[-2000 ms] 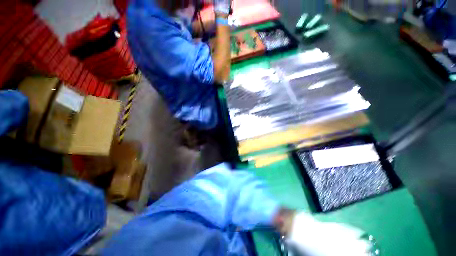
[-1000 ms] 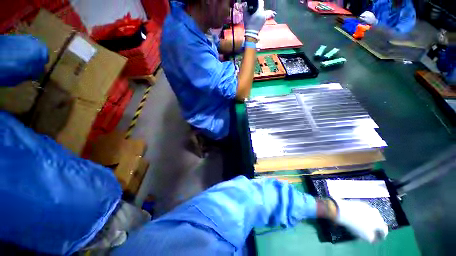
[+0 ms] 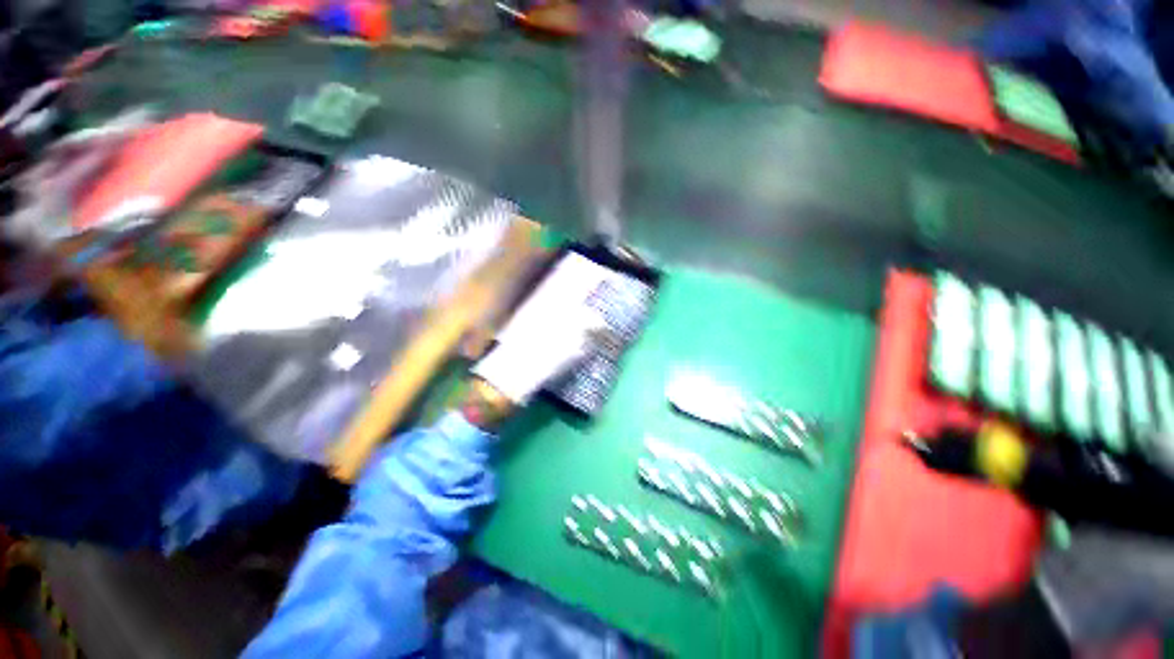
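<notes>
My left hand [image 3: 547, 341], in a white glove, reaches over the black screw tray [image 3: 621, 322]. Its fingers are blurred over the speckled screws, and I cannot tell whether they hold any. Three green circuit boards with silver parts lie on the green mat [image 3: 773, 322]: a far one [image 3: 744, 415], a middle one [image 3: 721, 489] and a near one [image 3: 646, 543]. An electric screwdriver [image 3: 1004, 453], black with a yellow ring, points left over the red mat [image 3: 888, 464]. A blurred grey shape below it may be my right hand; its grip cannot be made out.
Green boards with white strips [image 3: 1017, 354] stand in a row on the red mat. A shiny ribbed pile [image 3: 348, 296] and tan edging [image 3: 431, 348] lie left of the tray. A grey post [image 3: 601, 129] rises behind the tray. A blue-sleeved person [image 3: 103, 425] is at the left.
The view has swung right, bringing the boards, red mat and screwdriver into sight. My left hand is still at the screw tray.
</notes>
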